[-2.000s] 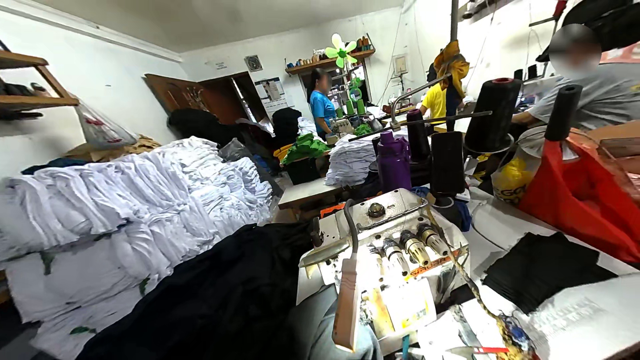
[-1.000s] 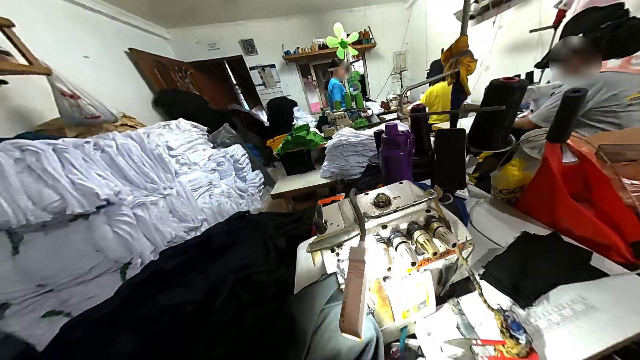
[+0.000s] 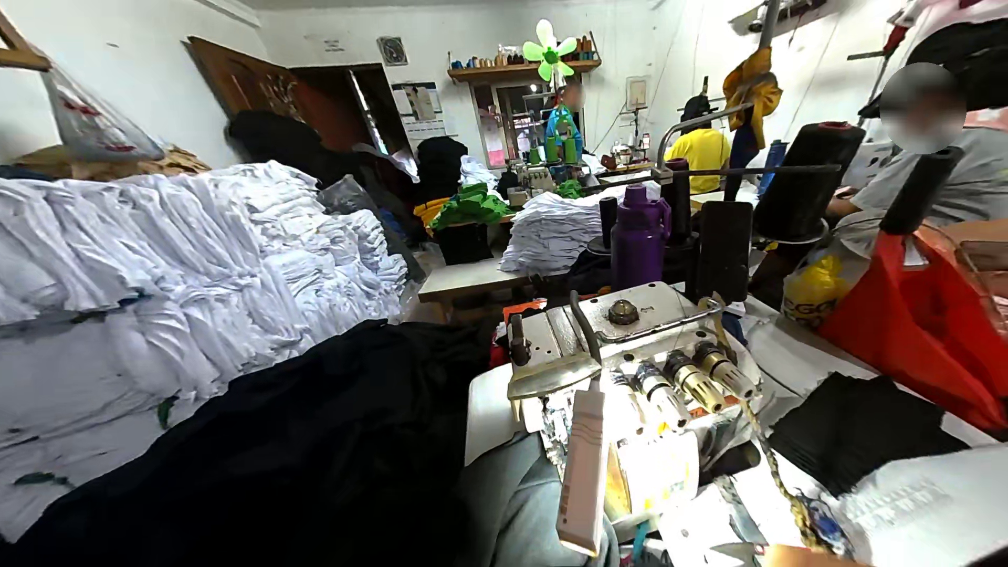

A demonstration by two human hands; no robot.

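An overlock sewing machine (image 3: 622,339) with a row of tension dials (image 3: 693,382) stands in front of me, brightly lit. A long pale lamp (image 3: 583,472) on a bent dark arm hangs before it. Black fabric (image 3: 315,457) lies in a large heap at lower left, beside my grey-blue clothed leg (image 3: 512,504). At the bottom edge, a metal blade (image 3: 736,550) adjoins an orange-tan shape (image 3: 811,557), perhaps fingers of my right hand; its grip is hidden. My left hand is out of view.
Stacked white garments (image 3: 197,260) fill the left. Behind the machine are a purple bottle (image 3: 639,240), a black phone (image 3: 723,248) and black thread cones (image 3: 811,181). Folded black cloth (image 3: 862,429) and a red bag (image 3: 921,323) lie at right. Several people sit or stand farther back.
The red handle beside the blade, plain at the bottom a second ago, now gives way to the orange-tan shape. The sewing machine and fabric heap stay in place.
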